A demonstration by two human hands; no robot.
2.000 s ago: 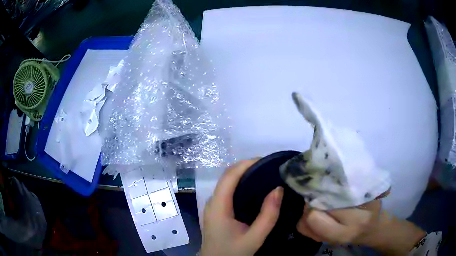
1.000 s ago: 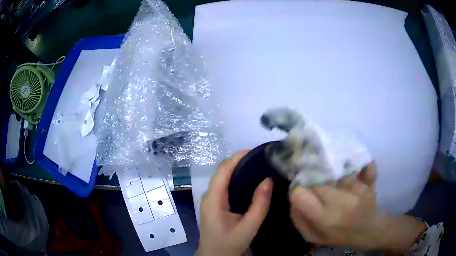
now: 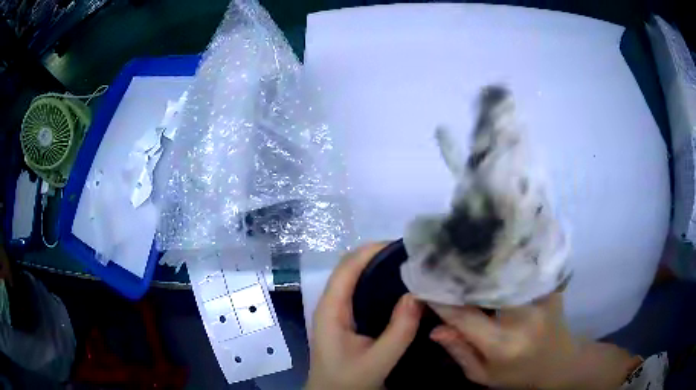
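My left hand (image 3: 347,324) grips the rim of a black oval plastic housing (image 3: 375,293) at the bottom centre, with the thumb on its face. My right hand (image 3: 511,339) holds a crumpled off-white rag (image 3: 488,228) with dark patches. The rag is slightly blurred, stands up over the housing's upper right part and hides it. The right fingers are over the housing's lower right. The housing's lower end is dark and hard to make out.
A white sheet (image 3: 397,76) covers the bench. Left of it lie a bubble wrap bag (image 3: 252,137) with a dark item inside, a sticker sheet (image 3: 244,335) over the bench edge, a blue tray (image 3: 84,160) with white scraps, and a green fan (image 3: 49,135). A pale wrapped strip (image 3: 679,114) lies far right.
The rag in my right hand has swung up and spread, and now covers more of the housing. The left hand keeps its grip. The whole view has shifted slightly.
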